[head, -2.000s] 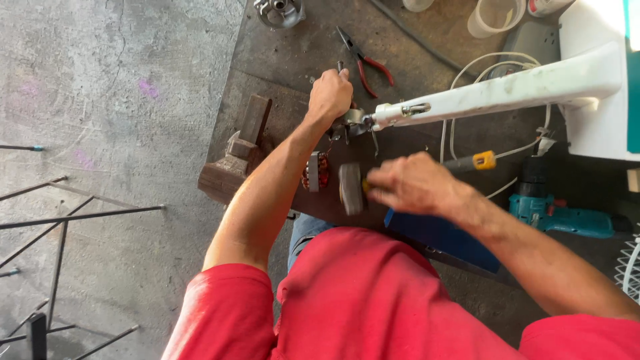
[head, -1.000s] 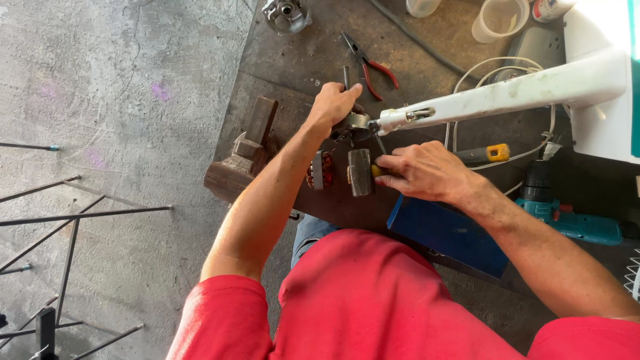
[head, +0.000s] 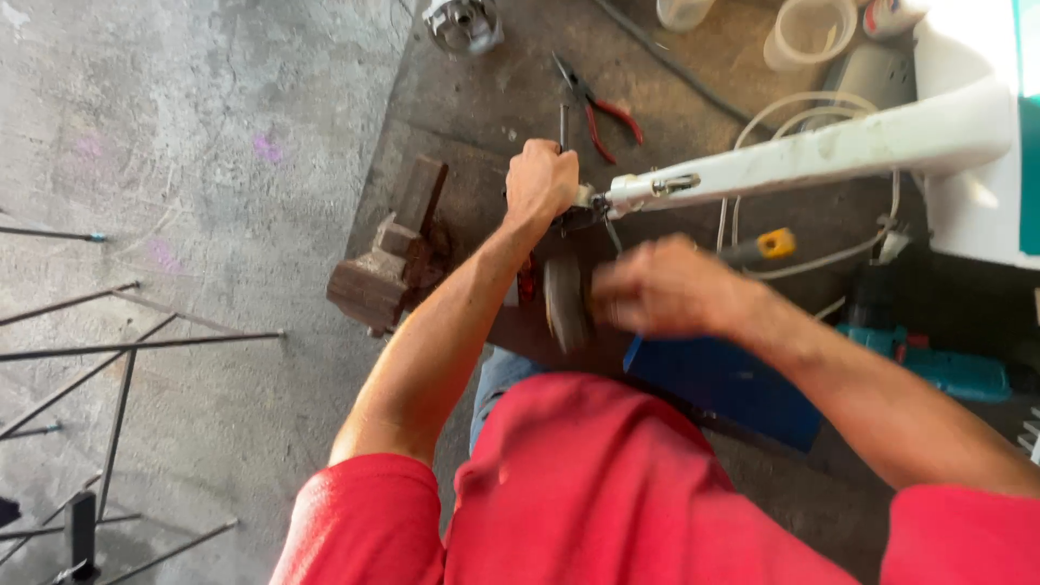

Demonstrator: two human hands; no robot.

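Note:
My left hand (head: 543, 180) grips a thin metal rod (head: 564, 126), probably a punch or a tool shank, at a small metal fitting (head: 583, 213). That fitting sits at the narrow end of a long white arm (head: 780, 166). Blurred by motion, my right hand (head: 670, 286) is closed on a hammer, whose heavy metal head (head: 567, 302) is over the bench edge below the fitting. Part of a copper-wound part (head: 527, 280) shows between my left forearm and the hammer head. Pliers with red handles (head: 593, 106) lie above my hands.
A rusty bench vise (head: 390, 260) is at the bench's left edge. Around the right side are a blue tray or sheet (head: 723, 386), a teal power drill (head: 951, 366), a yellow-ended tool (head: 776, 244), a pale cable (head: 837, 264) and plastic cups (head: 811, 32). Metal rods (head: 130, 349) stand over the floor at left.
The hammer and my right hand are blurred now and two seconds ago, but sharper one second ago, with the hammer tilted differently. My left hand stays at the fitting.

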